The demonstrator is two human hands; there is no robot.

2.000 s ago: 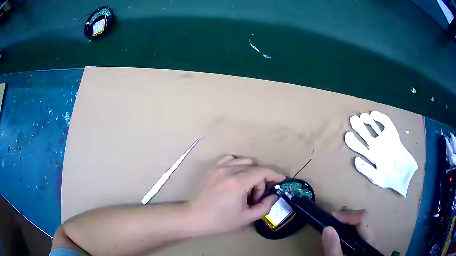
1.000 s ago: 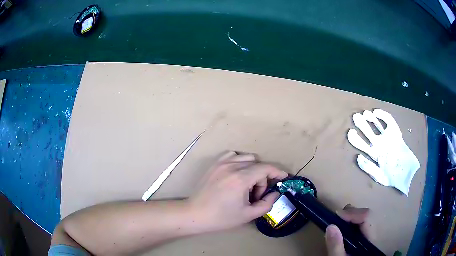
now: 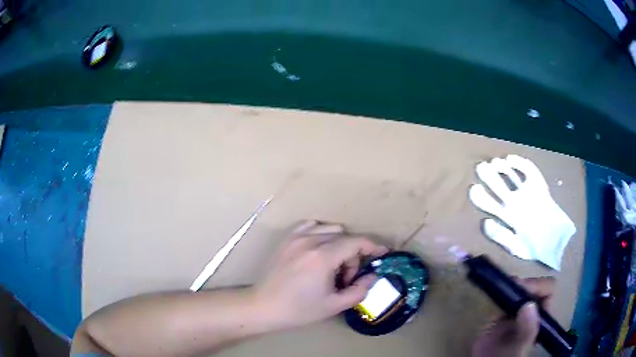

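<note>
A round black housing (image 3: 359,325) lies open side up on the cardboard mat, with a green circuit board (image 3: 411,276) and a silver-white battery (image 3: 380,298) with a yellow edge inside. A thin dark wire (image 3: 413,236) sticks out past its rim. My left hand (image 3: 307,275), bare, holds the housing by its left side with thumb and fingers. My right hand (image 3: 519,322), bare and partly blurred, holds a thick black electric screwdriver (image 3: 505,291). Its blurred tip is in the air to the right of the housing, apart from it.
Pale pointed tweezers (image 3: 230,245) lie on the cardboard mat (image 3: 174,160) left of my hand. A white glove (image 3: 526,213) lies at the right. Another housing (image 3: 100,47) is on the green conveyor belt (image 3: 362,77) beyond. A black box with a red light (image 3: 614,258) stands at the right edge.
The screwdriver has lifted off the circuit board and moved right with my right hand. My left hand still holds the housing. The housing on the belt has moved left.
</note>
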